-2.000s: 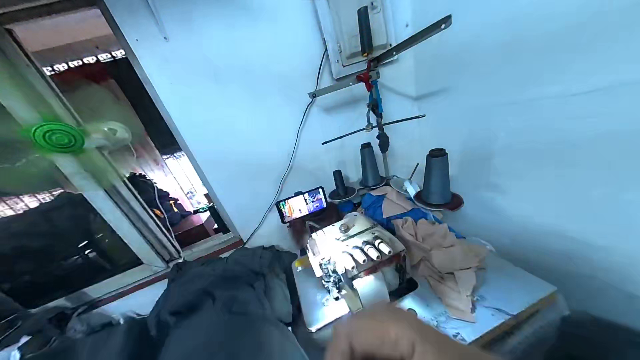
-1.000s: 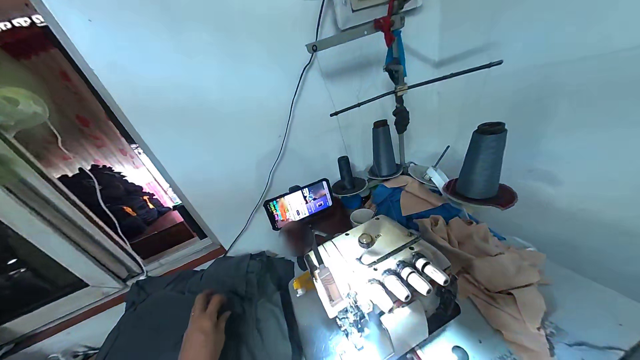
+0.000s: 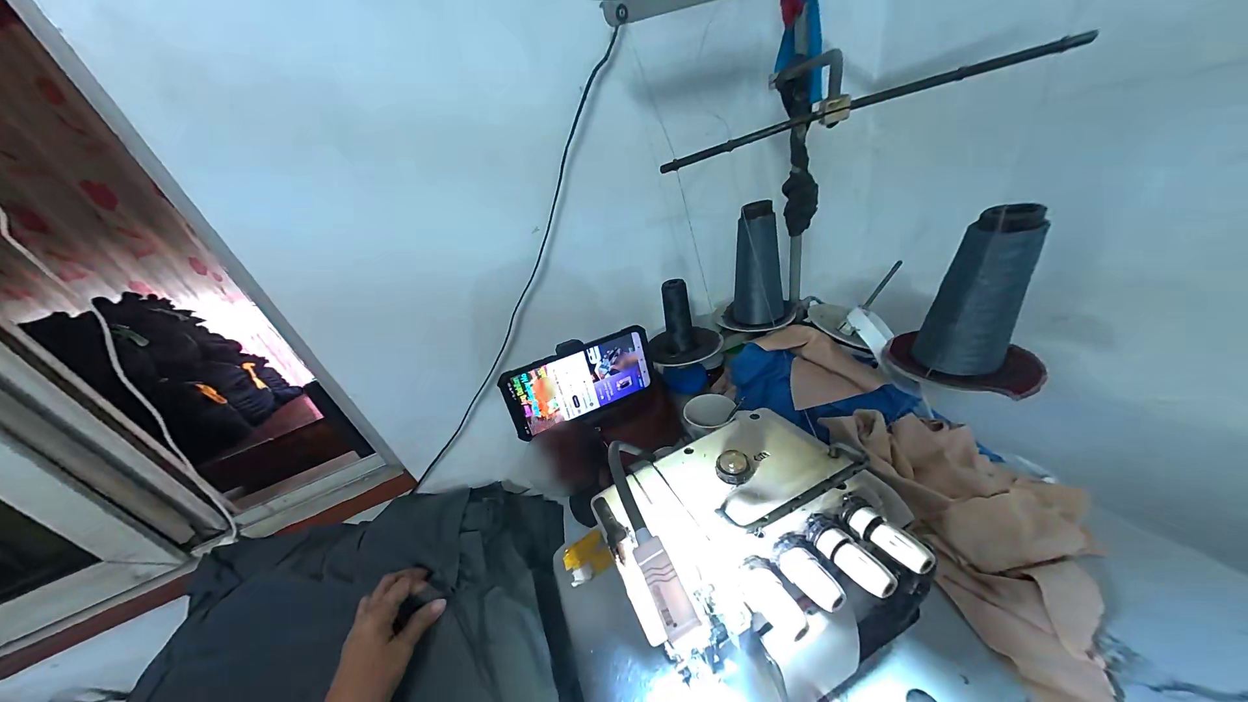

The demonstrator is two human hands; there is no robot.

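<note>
My left hand [image 3: 383,629] is at the lower left, palm down on a dark grey garment [image 3: 487,585], with a fold of the cloth pinched between thumb and fingers. My right hand is out of view. To the right of the garment stands an overlock sewing machine [image 3: 770,478], its lamp glaring over the needle area and several tension knobs. Behind the machine, cones of grey thread [image 3: 985,292] stand on their holders. Beige cloth [image 3: 975,507] lies to the machine's right, with blue cloth [image 3: 770,375] behind it.
A lit phone [image 3: 577,382] leans behind the machine, near a white cup [image 3: 709,411]. A thin thread-guide rod [image 3: 877,100] crosses above the cones. A black cable [image 3: 551,219] runs down the wall. At left is a window opening [image 3: 244,409] with a dark pile beyond.
The view has shifted nearer the machine. A blurred hand was low in front of the machine two seconds ago; one second ago a hand lay on the grey garment, where my left hand now pinches a fold.
</note>
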